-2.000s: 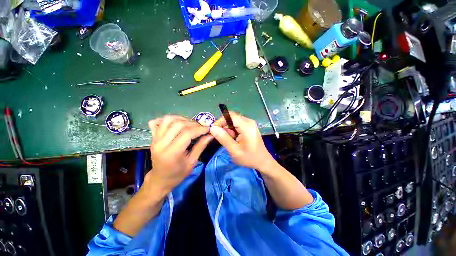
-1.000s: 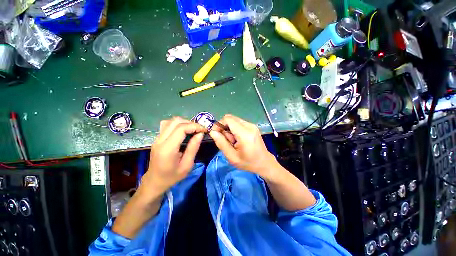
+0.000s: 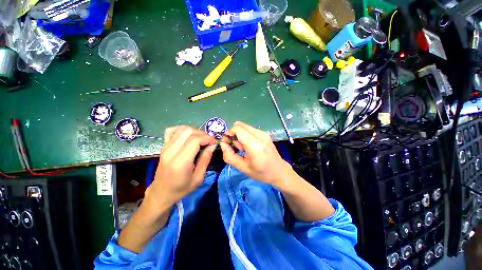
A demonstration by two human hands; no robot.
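Note:
A round module (image 3: 215,127) with a dark ring and pale inside sits at the table's front edge, just beyond my fingertips. My left hand (image 3: 182,158) is left of it, thumb and fingers pinched near a tiny part or thin strand too small to tell. My right hand (image 3: 255,154) is close on the right, its fingers closed on a small dark tool, mostly hidden. The fingertips of both hands almost meet below the module. Two more round modules (image 3: 101,113) (image 3: 127,128) lie to the left, with a thin strand running from them towards my left hand.
Beyond my hands lie a yellow-and-black stick (image 3: 216,92), a yellow screwdriver (image 3: 218,71) and a crumpled tissue (image 3: 189,55). Tweezers (image 3: 119,89) lie left, a metal rod (image 3: 280,113) right. A blue bin (image 3: 224,36) stands at the back, a plastic cup (image 3: 120,50) back left.
The dark tool in my right hand has tilted from upright to low and now shows less. My fingertips have drawn slightly back from the module, which is more exposed.

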